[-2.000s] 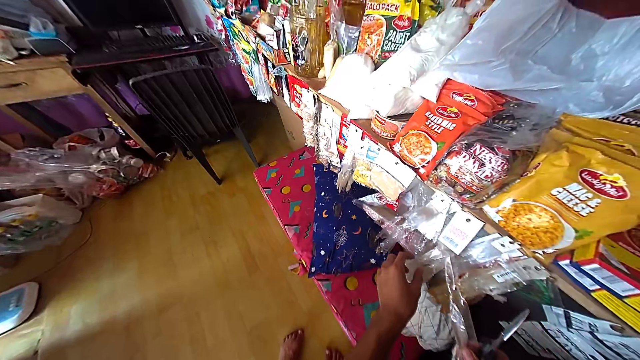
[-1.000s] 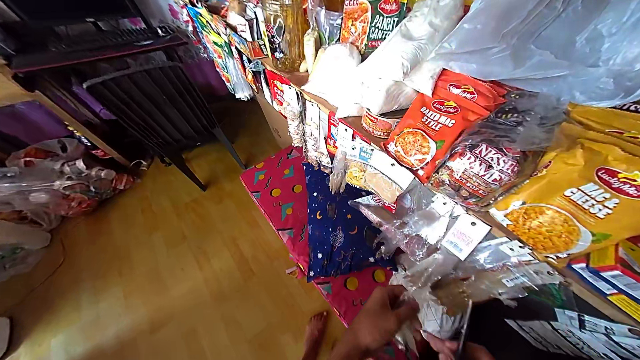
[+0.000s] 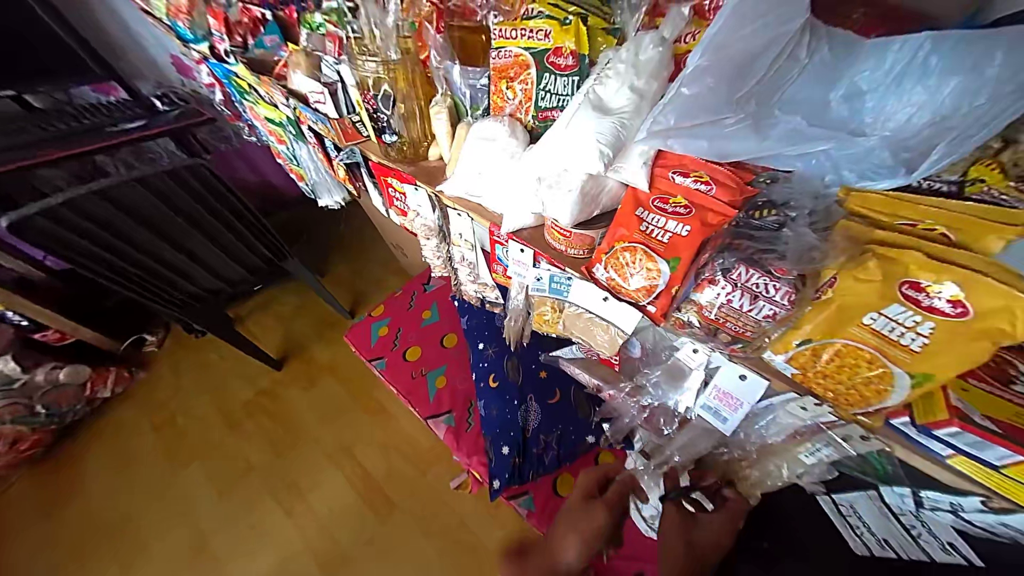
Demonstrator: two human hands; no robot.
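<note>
My left hand (image 3: 588, 516) has its fingers closed on the edge of a whitish plastic packet (image 3: 646, 488) at the lower middle. Close to its right, my right hand (image 3: 704, 508) holds a small dark-handled tool (image 3: 686, 491), seemingly scissors, against the same packet; its blades are partly hidden. Just above both hands hang clear plastic packets (image 3: 680, 408) with a white tag (image 3: 730, 398) bearing writing. Behind the hands lie a navy cloth or cushion with moons and planets (image 3: 524, 392) and a pink patterned one (image 3: 416, 352).
Red baked mac packs (image 3: 664, 240), yellow mac and cheese packs (image 3: 896, 320), a noodle pack (image 3: 744, 288), a can (image 3: 572, 238) and white powder bags (image 3: 600, 120) stand along the shelf edge. A black folding chair (image 3: 160, 240) is at left on the wooden floor (image 3: 264, 456).
The blade in my right hand, seen apart from my left hand two seconds ago, is now close beside it at the packet. The view has moved nearer the shelf.
</note>
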